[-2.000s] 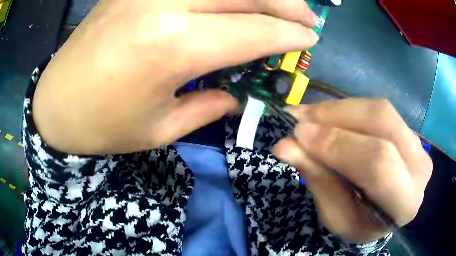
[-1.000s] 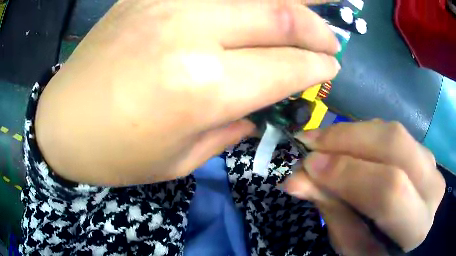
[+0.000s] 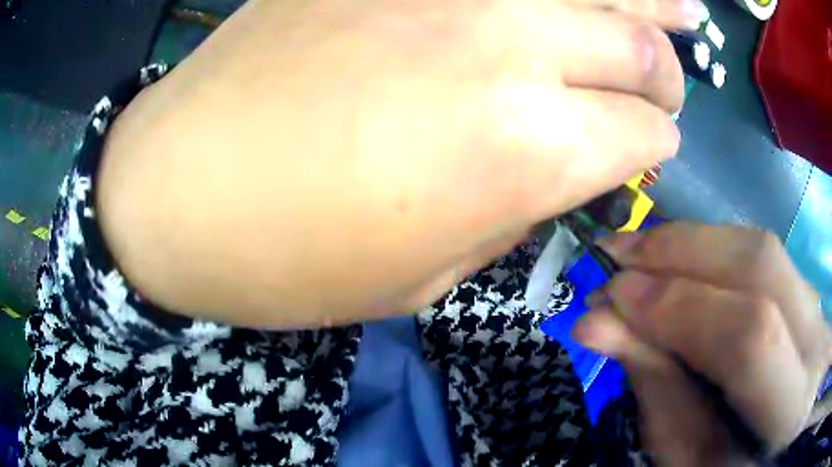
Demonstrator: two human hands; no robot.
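Note:
My left hand is shut on the power supply board and covers most of it. A yellow part at the board's lower right edge and two black capacitors with whitish tops past my fingers show. My right hand holds dark tweezers, their tips at the board's lower edge. A white tape strip hangs from the board's edge beside the tips. Where the tips touch is hidden and blurred.
A red tape dispenser stands at the upper right on the bench mat. A blue bin is partly visible below the hands. Part of a white ring shows at the top right edge. The wearer's checked sleeves and blue clothing fill the bottom.
Both hands, the board and the tape strip have moved right and somewhat down. My left hand has turned and covers more of the board. More of the blue bin shows.

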